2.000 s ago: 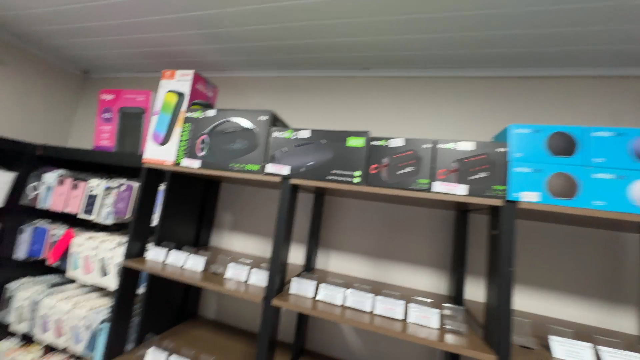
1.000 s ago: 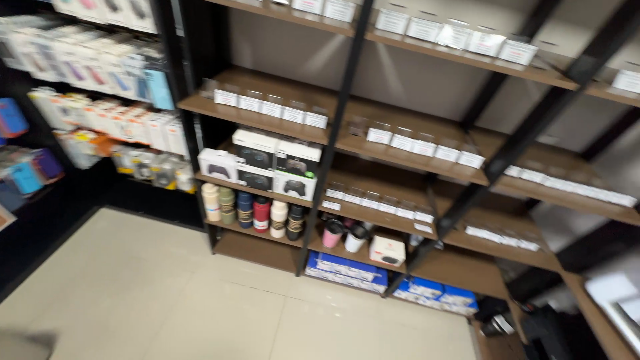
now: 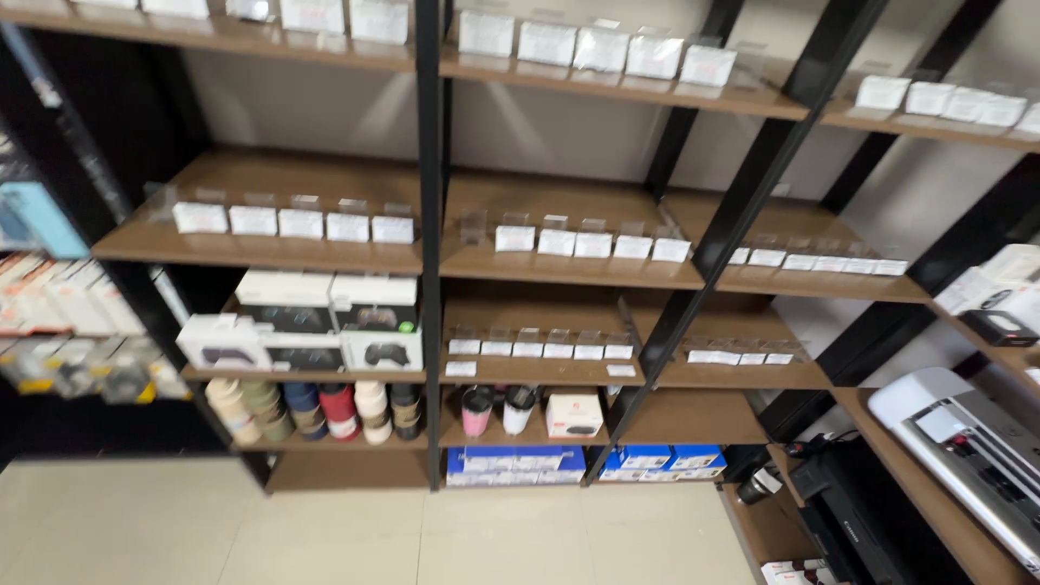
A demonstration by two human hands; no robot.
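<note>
Neither of my hands shows in the head view. In front of me stand wooden shelves [image 3: 349, 252] with black uprights. Boxed game controllers [image 3: 305, 325] are stacked on the left unit, and a row of insulated bottles [image 3: 305, 410] in several colours stands beneath them. To their right are a pink tumbler [image 3: 476, 410], a white tumbler [image 3: 517, 410] and a small white box [image 3: 574, 416]. Blue-and-white boxes [image 3: 516, 465] lie on the bottom shelf. Clear plastic holders with white printed cards [image 3: 556, 242] line the upper shelves.
A white and grey printer-like machine [image 3: 967, 455] rests on the right-hand shelf. Below it sits a black Canon printer [image 3: 853, 504], with a dark tumbler [image 3: 759, 486] beside it. Packaged accessories [image 3: 81, 292] hang at the far left. Pale floor tiles [image 3: 341, 536] run along the front.
The view has swung down from the top shelf of boxed speakers to the lower shelves and floor, then moved closer and rightward, bringing the machines at the right into fuller sight.
</note>
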